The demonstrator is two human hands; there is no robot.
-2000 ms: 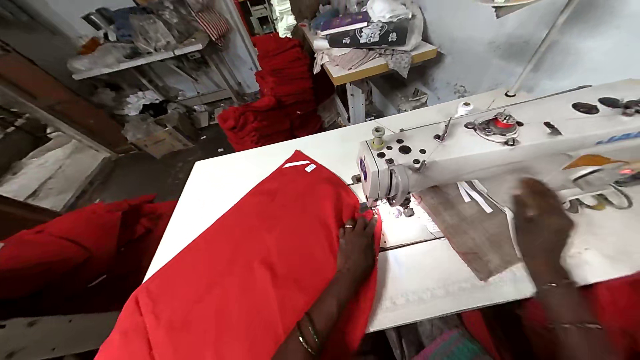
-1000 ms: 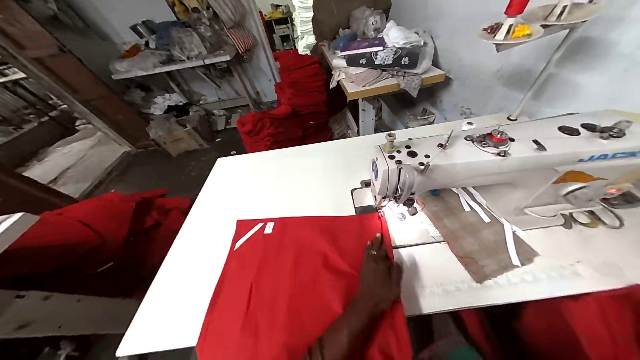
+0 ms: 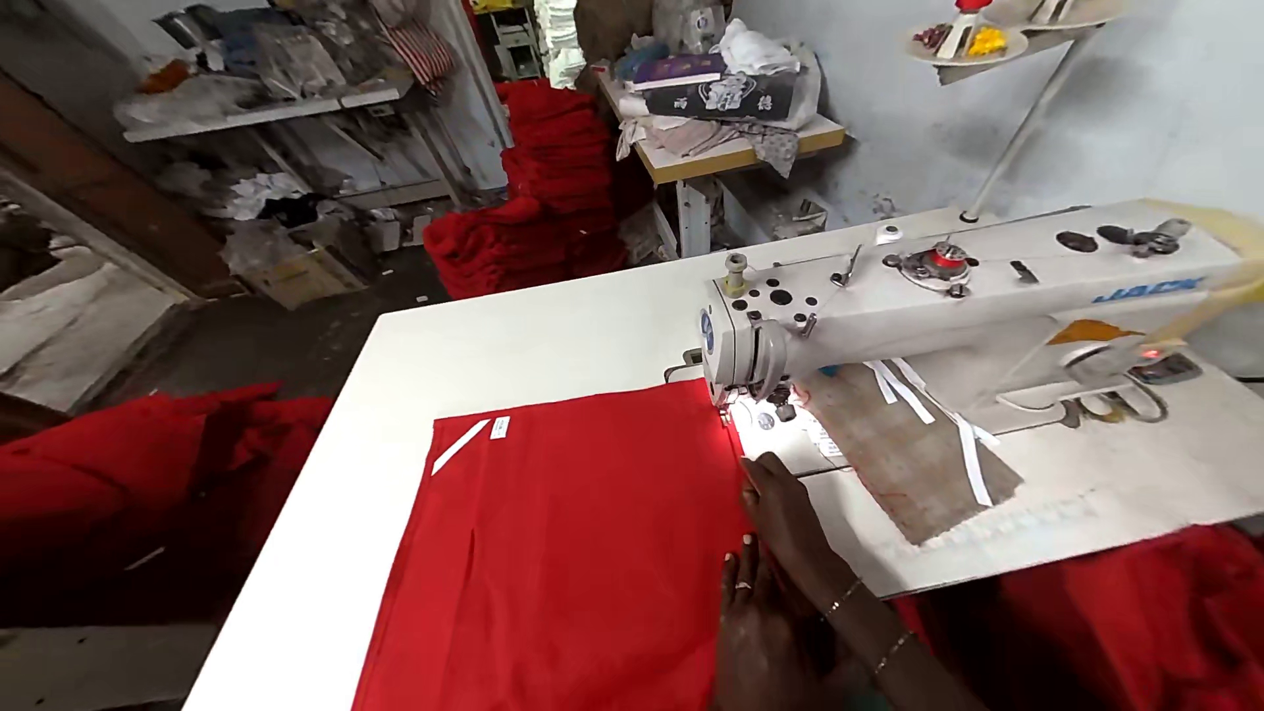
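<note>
Red fabric (image 3: pixel 573 523) lies flat over the white sewing table, with a white strip (image 3: pixel 460 446) and a small label (image 3: pixel 501 428) at its far left corner. Its far right corner meets the presser foot (image 3: pixel 726 410) of a white Jack sewing machine (image 3: pixel 948 296), under a lit lamp. My left hand (image 3: pixel 760 622) rests on the fabric near its right edge, fingers spread a little. Just beyond it, my right hand (image 3: pixel 785 509) has its fingertips at the right edge of the fabric, close to the needle area; whether it pinches the cloth is hard to see.
A brown cloth scrap (image 3: pixel 913 459) with white strips lies right of the needle area. Stacked red fabric (image 3: pixel 553 188) stands behind the table (image 3: pixel 494 346), more red cloth (image 3: pixel 148 484) lies at left and lower right. A thread stand (image 3: pixel 1032 123) rises behind the machine. A cluttered side table (image 3: pixel 741 148) stands beyond.
The red fabric, slanted two seconds ago, now lies squarer to the machine. My right hand, over the brown scrap at first and not seen one second ago, is now at the fabric's right edge.
</note>
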